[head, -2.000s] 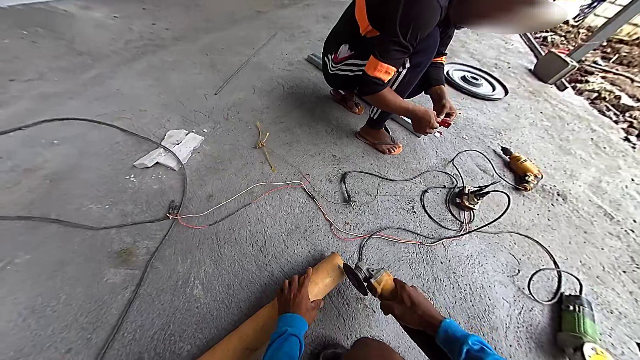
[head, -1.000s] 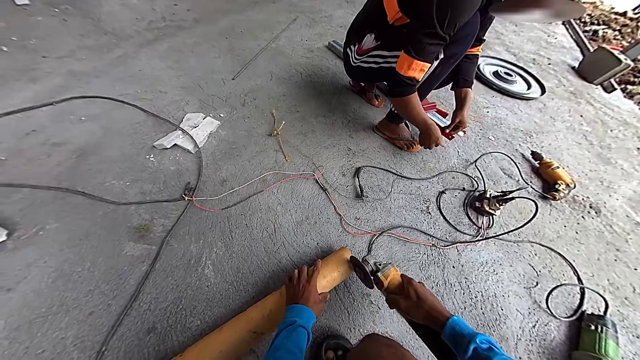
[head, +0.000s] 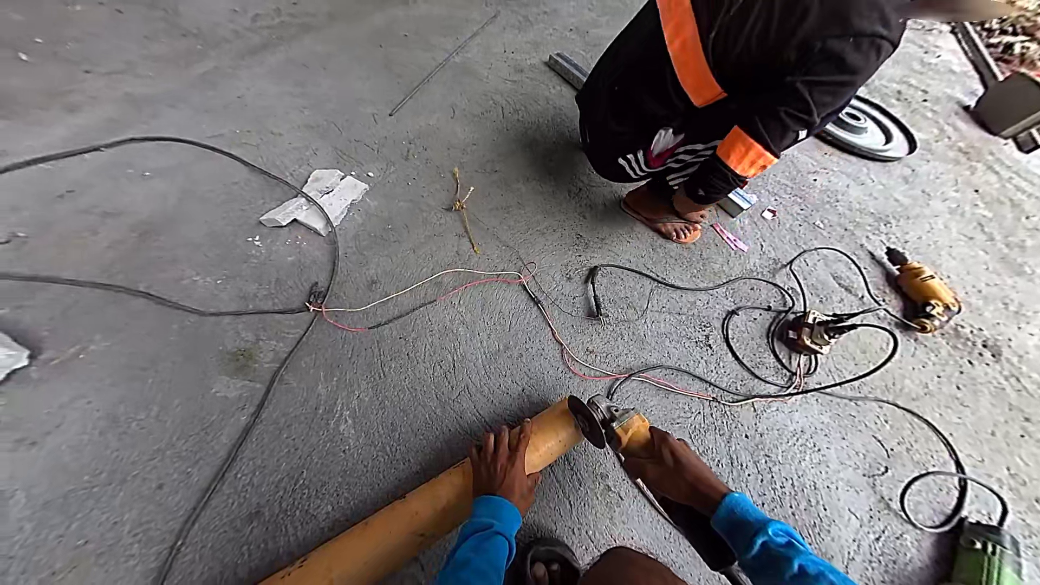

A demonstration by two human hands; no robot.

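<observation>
My left hand (head: 502,467) lies over the top of a long yellow pipe (head: 406,520), close to its upper end, with the fingers spread along it. A yellow angle grinder (head: 631,431) is gripped in my right hand (head: 676,471). Its dark disc (head: 587,422) stands at the pipe's end; whether it touches or spins I cannot tell. The grinder's black cord runs off to the right across the concrete. The pipe's lower end is outside the view.
Black cables and thin red and white wires cross the floor to a socket outlet (head: 812,331). A yellow drill (head: 926,294) and a green power tool (head: 987,556) lie at the right. A person (head: 731,89) squats ahead. Pale scraps (head: 321,201) lie at the left.
The squatting person's forearms and hands, with a red item before, have come down beside the foot. My hands keep their hold on the pipe and the grinder. The view has shifted slightly.
</observation>
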